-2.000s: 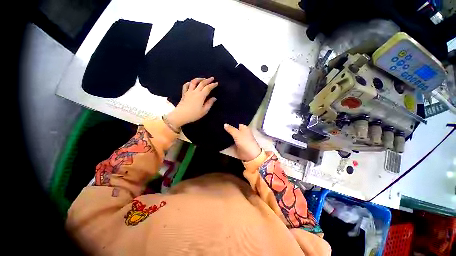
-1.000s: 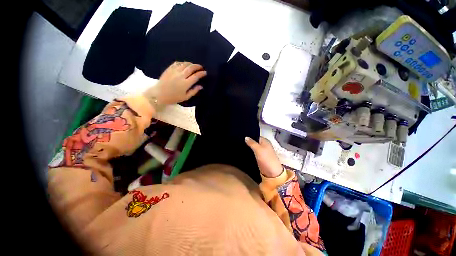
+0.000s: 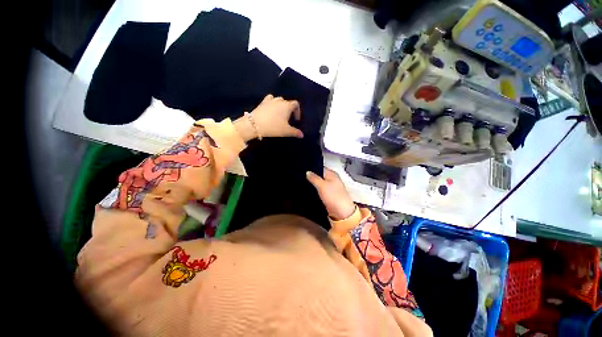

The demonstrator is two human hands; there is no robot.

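A black cut panel (image 3: 284,164) lies in front of me, left of the machine's pale cloth plate (image 3: 353,108), and hangs over the table's front edge. My left hand (image 3: 278,118) is on its upper part with fingers bent and thumb and fingertips near the cloth. My right hand (image 3: 329,191) is at its right edge, thumb on the cloth; its other fingers are partly hidden. More black panels (image 3: 204,62) lie to the left, and a black panel with a rounded end (image 3: 125,72) lies at the far left.
The overlock machine (image 3: 449,99) stands right of the panel, with a control panel (image 3: 505,36) on top. A green basket (image 3: 78,191) is below the table at left. A blue basket (image 3: 412,247) and a red basket (image 3: 521,289) are at lower right. A dark cord (image 3: 528,174) crosses the table.
My left hand has moved right, from the panels on the left onto the front panel. My right hand stays at that panel's right edge. The whole view has shifted somewhat.
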